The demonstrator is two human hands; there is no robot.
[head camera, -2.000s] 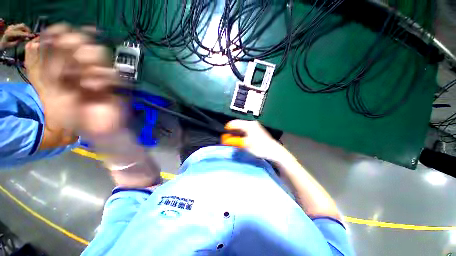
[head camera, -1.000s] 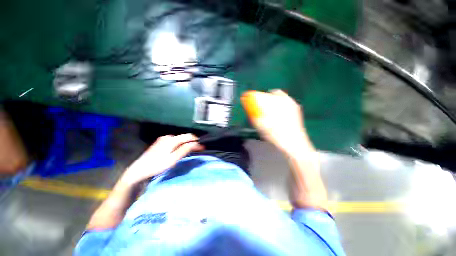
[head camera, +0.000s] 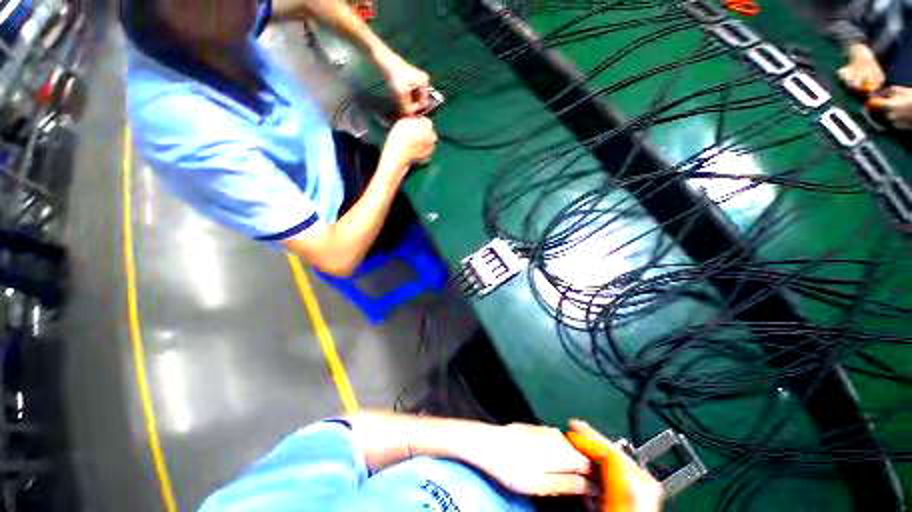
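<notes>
My left hand (head camera: pixel 535 460) is at the bottom centre, its fingers curled and meeting my right hand. My right hand (head camera: pixel 632 488), with orange finger covers, is cut off by the bottom edge. What either hand holds is hidden. A silver-grey fixture (head camera: pixel 697 465) with an open window frame lies on the green table just right of my right hand, partly hidden by it. Another grey slotted fixture (head camera: pixel 492 266) lies farther off near the table's edge, with cables at it. Looped black cables (head camera: pixel 610 330) spread across the table.
A person in light blue (head camera: pixel 230 150) works with both hands at the table edge, upper left. A blue stool (head camera: pixel 395 280) stands below. A dark channel (head camera: pixel 690 225) divides the table. Grey frames (head camera: pixel 800 88) line the far side, by another person's hands (head camera: pixel 880 90).
The view has swung left, bringing the neighbouring person and far table into sight. My hands were apart and are now together at the bottom edge.
</notes>
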